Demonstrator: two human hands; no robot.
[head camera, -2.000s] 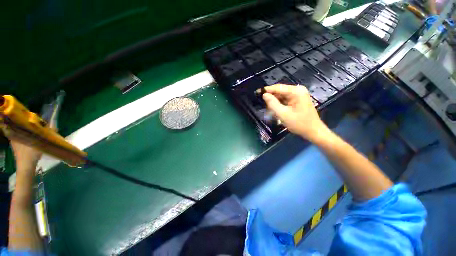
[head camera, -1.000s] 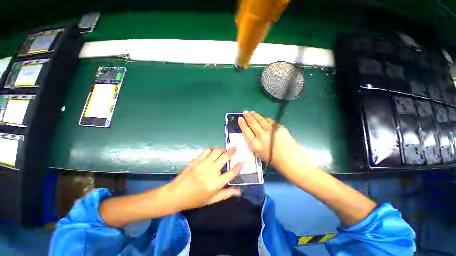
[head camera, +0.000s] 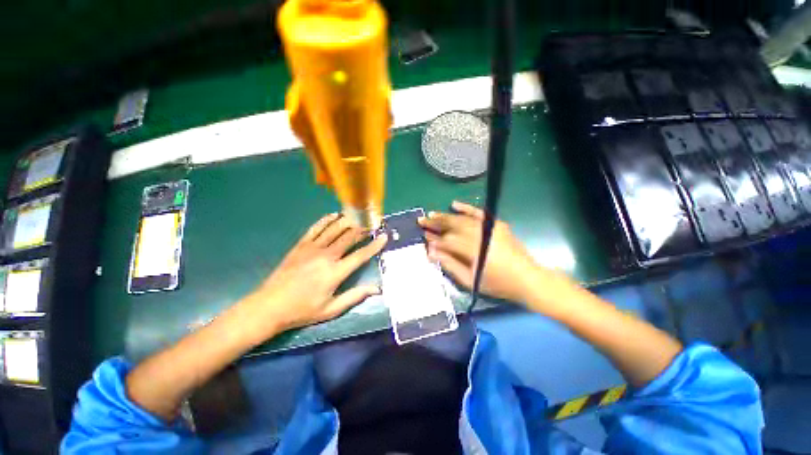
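An open phone (head camera: 415, 290) lies in front of me at the bench's near edge, its pale battery area showing. A dark cover (head camera: 404, 228) lies over its top end. My left hand (head camera: 318, 271) has its fingertips at the phone's upper left edge. My right hand (head camera: 485, 253) has its fingertips on the cover's right side and the phone's right edge. The yellow-orange electric screwdriver (head camera: 342, 98) hangs bit down, just above and left of the phone's top end; its tip is close to my left fingertips. Whether it touches anything cannot be told.
A round screw dish (head camera: 455, 145) stands near the white strip (head camera: 222, 140). A glossy black parts tray (head camera: 642, 191) is at right. Another open phone (head camera: 158, 244) with a green patch lies at left, beside a black phone tray (head camera: 73, 240). A black cord hangs before my right hand.
My view turned from the parts tray back to the phone. Since one second ago, my left fingers moved from the phone's middle to its upper left edge. The screwdriver now appears lower and further left.
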